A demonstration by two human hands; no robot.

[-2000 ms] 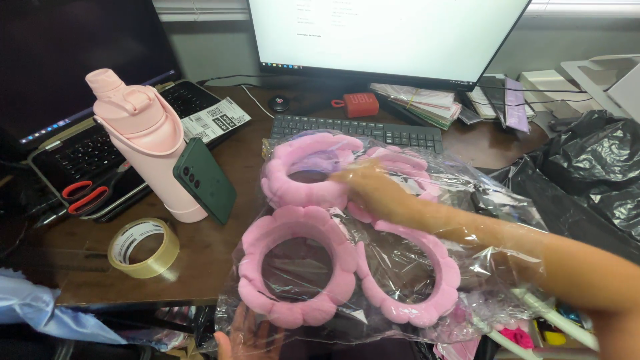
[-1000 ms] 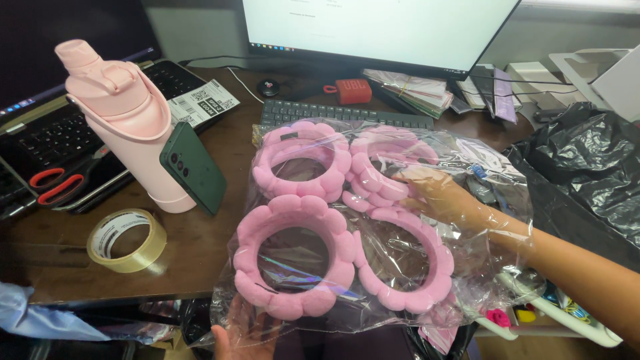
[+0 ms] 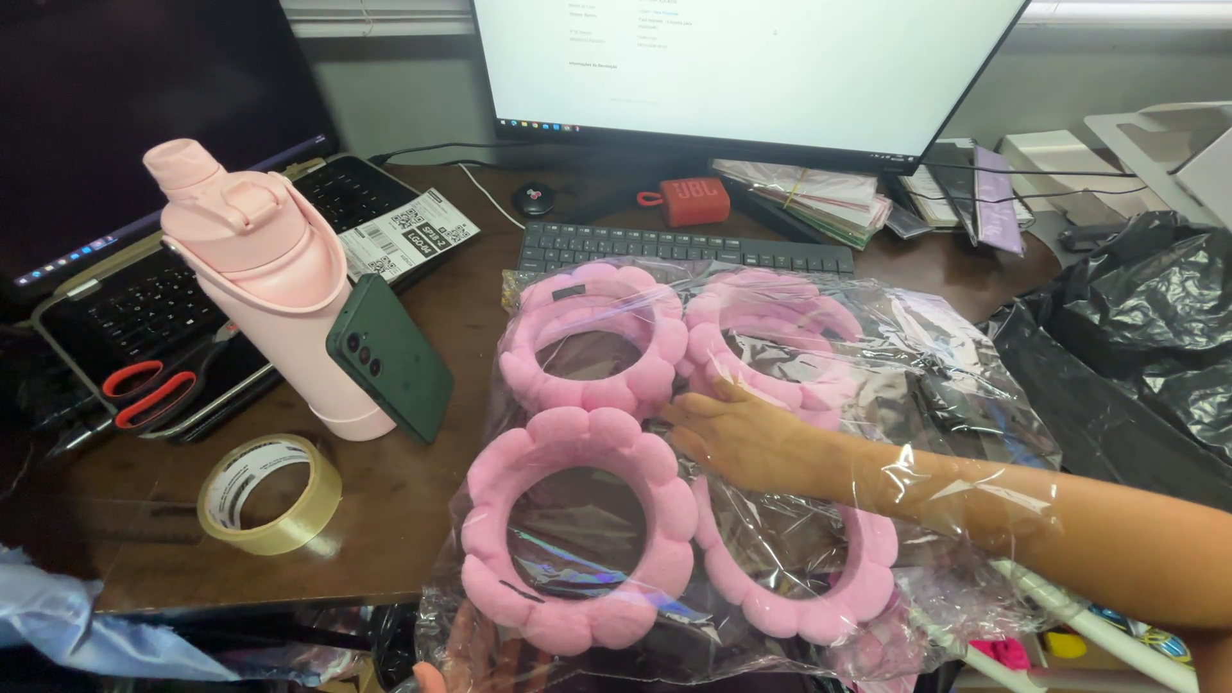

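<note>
A clear plastic bag lies over the front of the desk with several pink scalloped padded headbands in it. Two groups are at the back, and one pink headband is front left, another front right. My right hand is inside the bag, its fingers between the headbands near the middle. Under the bag's front left edge is my left hand, partly seen through the plastic, thumb out at the side; whether it grips the bag is unclear.
A pink bottle with a green phone leaning on it, a tape roll, scissors and a laptop are on the left. Behind are a keyboard, a red speaker and a monitor. A black plastic bag lies right.
My right hand has moved from the back right headbands toward the middle of the bag. The back headbands have shifted slightly. My left hand stays at the front left.
</note>
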